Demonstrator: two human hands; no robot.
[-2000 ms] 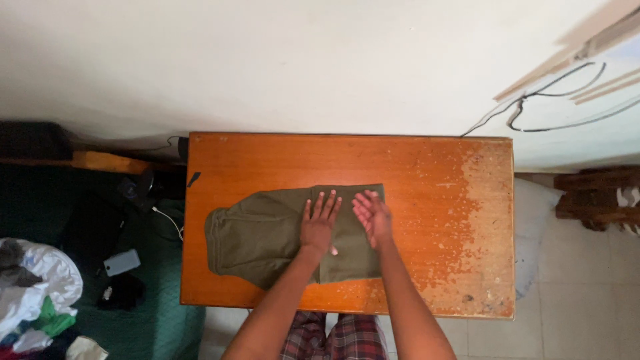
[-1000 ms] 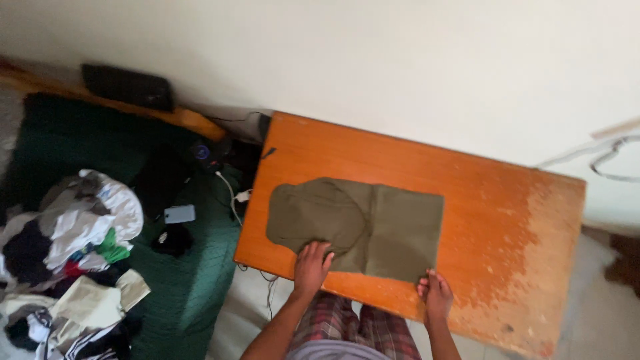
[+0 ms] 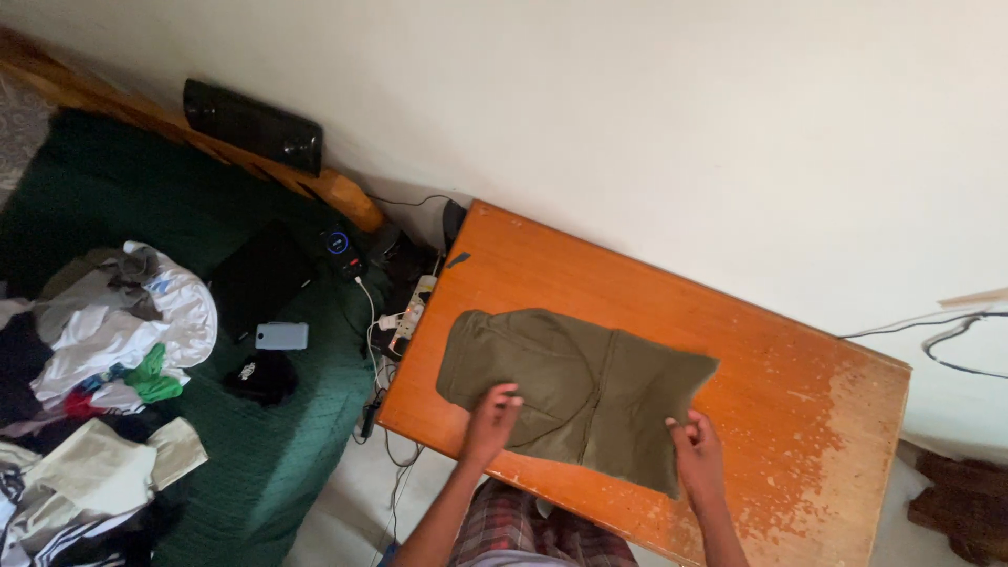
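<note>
An olive-green garment (image 3: pixel 551 378), folded into a long shape, lies on the orange-brown wooden table (image 3: pixel 756 339). Seams cross its middle, and a narrower banded end points left. My left hand (image 3: pixel 494 421) is over the garment's near left edge, its fingers bent and slightly blurred; whether it grips any cloth is unclear. At the right end, my right hand (image 3: pixel 694 441) pinches the garment's edge between thumb and fingers, and the cloth there is drawn slightly inward.
Left of the table, a bed with a dark green cover (image 3: pixel 260 472) bears piled clothes (image 3: pixel 118 315), a phone (image 3: pixel 282 336) and a black cap (image 3: pixel 264 378). A power strip (image 3: pixel 413 311) with cables sits by the table's left edge. A wall (image 3: pixel 630 118) rises behind.
My hands lay flat or hovered over the garment's middle and right part; they have moved apart, the left to its near left edge, the right to its right edge. The view has swung left.
</note>
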